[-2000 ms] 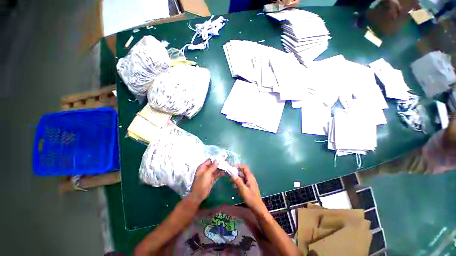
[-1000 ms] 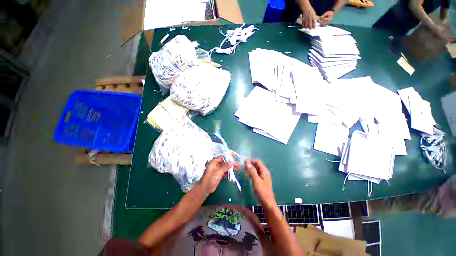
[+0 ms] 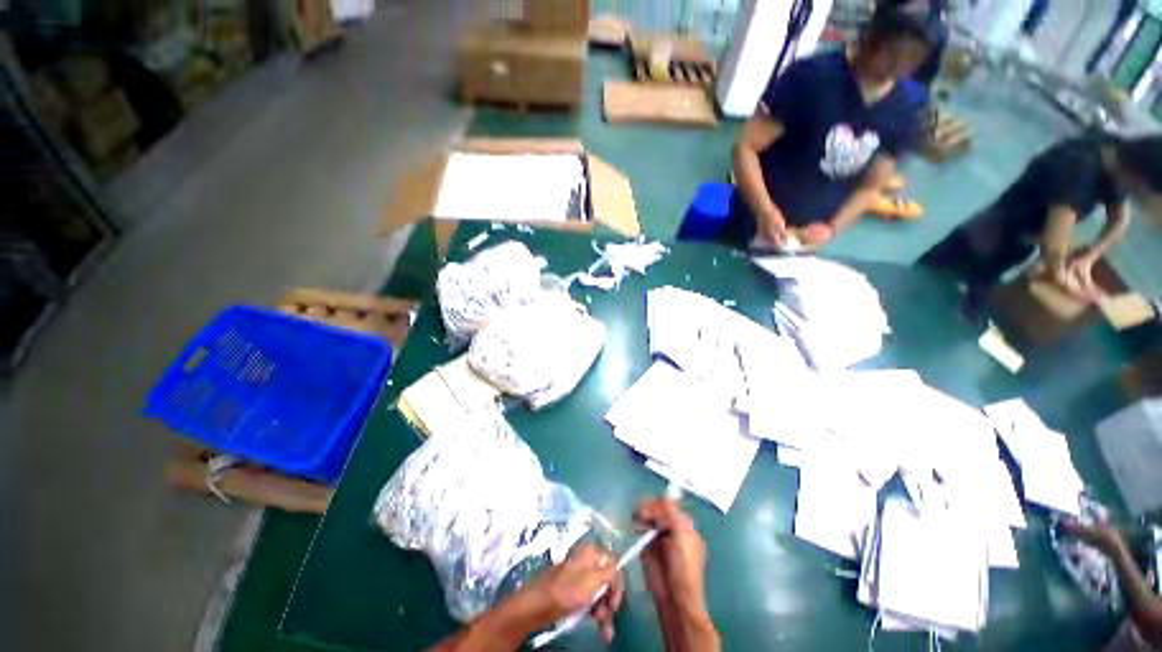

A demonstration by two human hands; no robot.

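My left hand (image 3: 584, 585) and my right hand (image 3: 668, 535) are close together near the table's front edge. A thin white cable (image 3: 635, 548) runs between them, and both hands are closed on it. One end hangs below my left hand; a short end sticks up past my right fingers. The nearest clear bag of white cables (image 3: 466, 507) lies just left of my hands, its loose plastic mouth towards them. Two more bulging bags of cables (image 3: 539, 347) lie behind it, by a pale yellow pad (image 3: 445, 397).
Panels with white backs up (image 3: 686, 433) spread over the table's middle and right. A loose cable bundle (image 3: 621, 262) lies at the back. An open carton (image 3: 514, 187) stands beyond. A blue basket (image 3: 273, 389) is on a pallet at left. Two people work across; another person's hand reaches in at right.
The view has tilted up, showing more floor and people. My hands have gone from the bag's mouth to a single cable drawn between them, a little right of the bag.
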